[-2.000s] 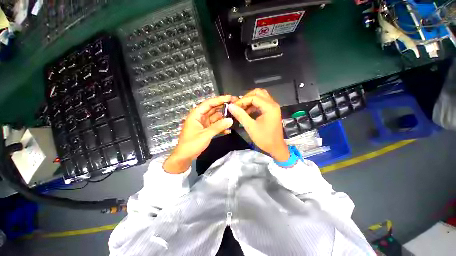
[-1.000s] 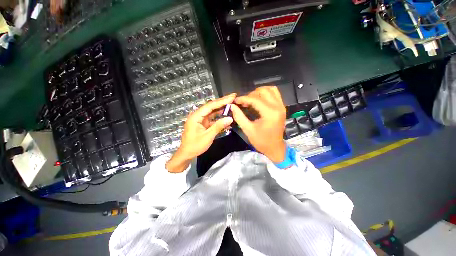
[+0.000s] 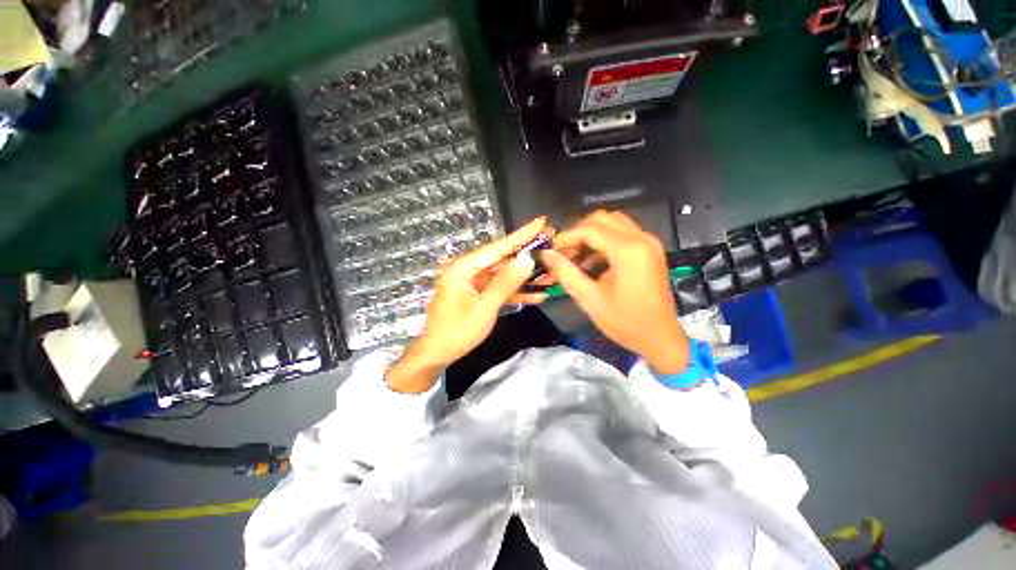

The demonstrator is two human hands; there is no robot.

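Note:
A small dark module (image 3: 539, 258) is held between both hands in front of my chest, at the front edge of the fixture. My left hand (image 3: 468, 301) grips it from the left with thumb and fingers. My right hand (image 3: 626, 285) has its fingertips on it from the right, with a blue band on the wrist. The fingers hide most of the module, and I cannot tell whether a second small part is pinched there.
A black blister tray (image 3: 251, 306) lies left, a clear blister tray (image 3: 384, 178) centre-left. The black benchtop fixture (image 3: 613, 167) stands ahead. A narrow black tray (image 3: 769, 258) and blue bin (image 3: 769, 334) are right; a black hose (image 3: 167, 448) is left.
Both hands have moved slightly right in the picture, and the view has shifted. The pale strip seen between the fingertips earlier no longer shows clearly; a dark part shows there.

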